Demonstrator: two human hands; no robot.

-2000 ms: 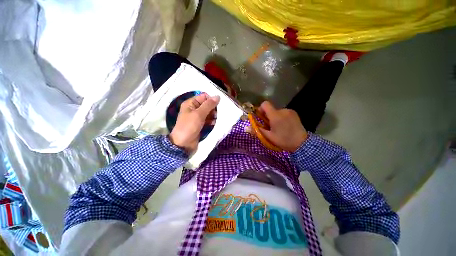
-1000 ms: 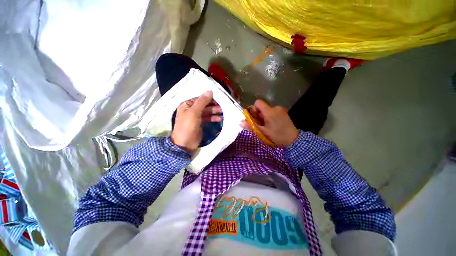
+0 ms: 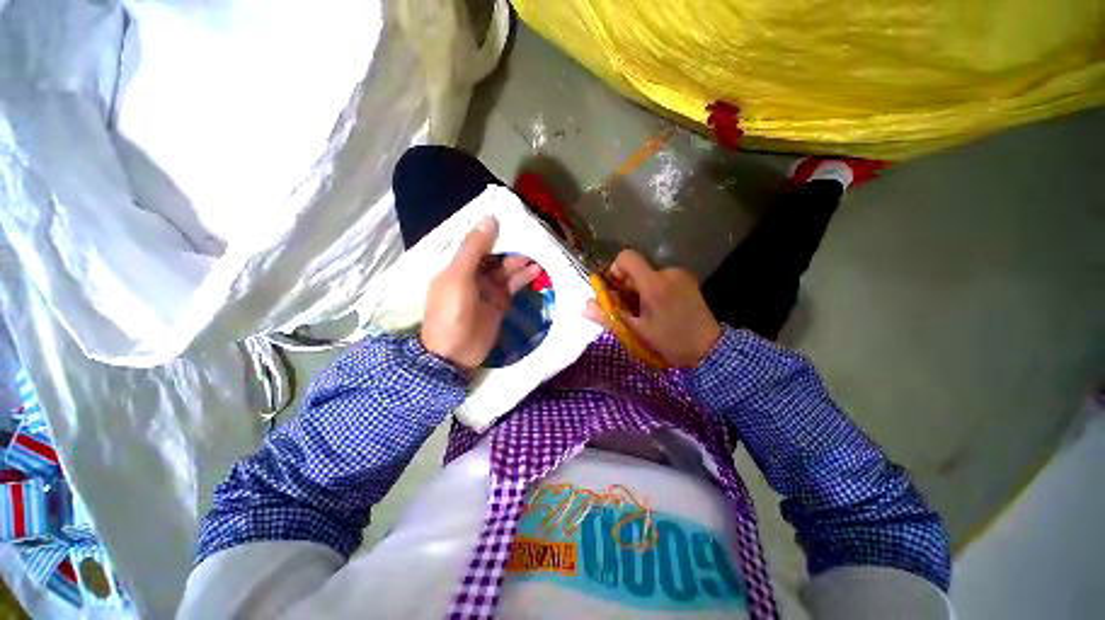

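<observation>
A white box-shaped fabric piece point(image 3: 560, 343) is held over my lap, tilted, its round opening facing up with blue and red showing inside. My left hand point(image 3: 467, 300) holds it, the thumb on the white face and the fingers in the opening. My right hand point(image 3: 664, 309) is closed on the orange handles of the scissors point(image 3: 623, 325). The blades lie along the piece's upper right edge and are partly hidden, so I cannot tell whether they are open or shut.
A large white woven bag point(image 3: 297, 200) with hanging cords point(image 3: 269, 373) stands at the left. A yellow sack point(image 3: 897, 73) is at the top right. Blue, red and white striped pieces point(image 3: 34, 509) lie at the far left. My legs are spread over the grey-green floor point(image 3: 933, 291).
The piece has shifted slightly right and down. My left fingers have moved into the opening and spread, showing more of the inside. My right hand keeps the scissors at the same edge.
</observation>
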